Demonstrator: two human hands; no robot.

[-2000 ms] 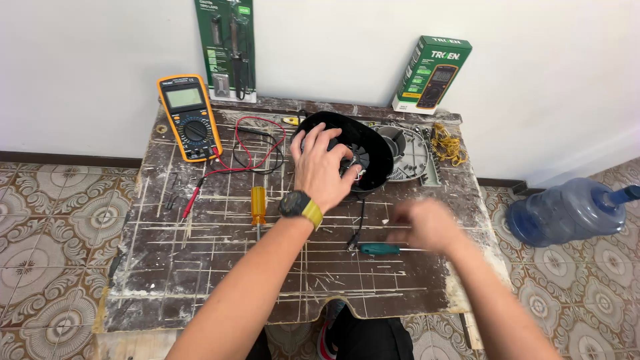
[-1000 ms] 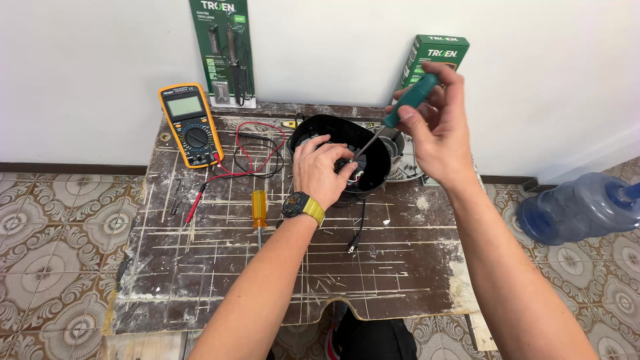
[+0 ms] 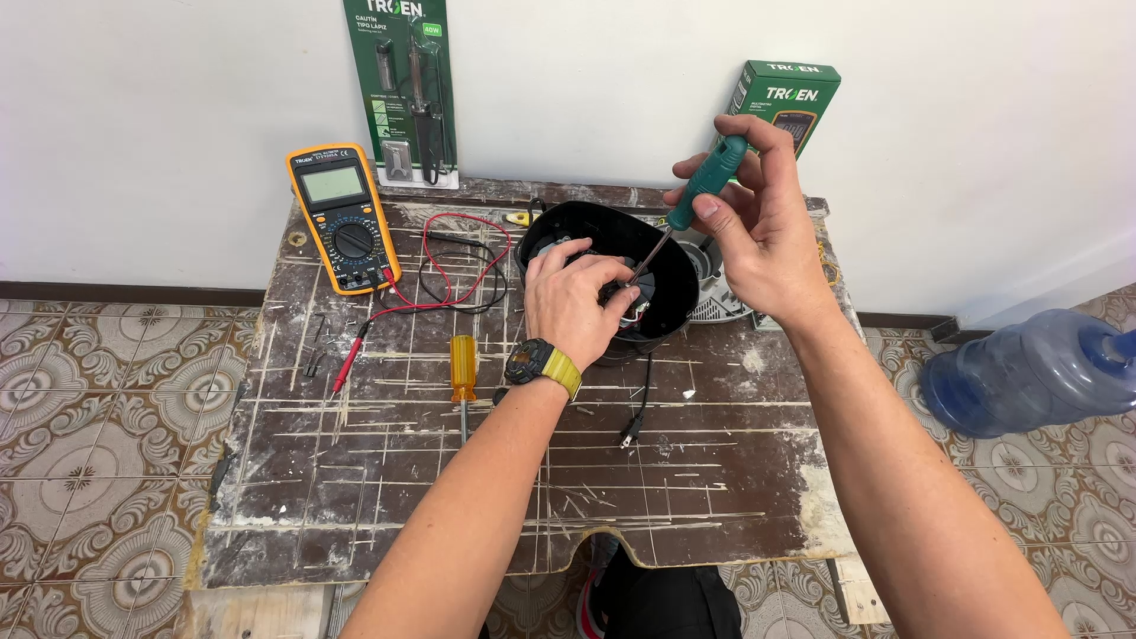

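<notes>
My right hand [image 3: 763, 213] grips the teal handle of a screwdriver [image 3: 707, 182], tilted so its shaft reaches down into an open black plastic housing [image 3: 670, 293]. My left hand [image 3: 581, 302] is inside the housing, its fingertips on dark parts near the screwdriver's tip; the tip and what the fingers touch are partly hidden. A power cord with a two-pin plug [image 3: 631, 432] runs from the housing toward me. Left of my left wrist lies a screwdriver with a yellow handle [image 3: 463, 366], its shaft partly under my forearm.
An orange digital multimeter [image 3: 344, 219] with red and black leads lies at left. A packaged soldering iron [image 3: 406, 98] and a green multimeter box [image 3: 785, 98] lean on the wall. A grey vented part [image 3: 723, 306] lies behind the housing. A water jug [image 3: 1029, 373] stands right.
My right hand was low over the table by the teal screwdriver; it has since lifted the screwdriver and brought its shaft into the housing. My left hand has stayed at the housing.
</notes>
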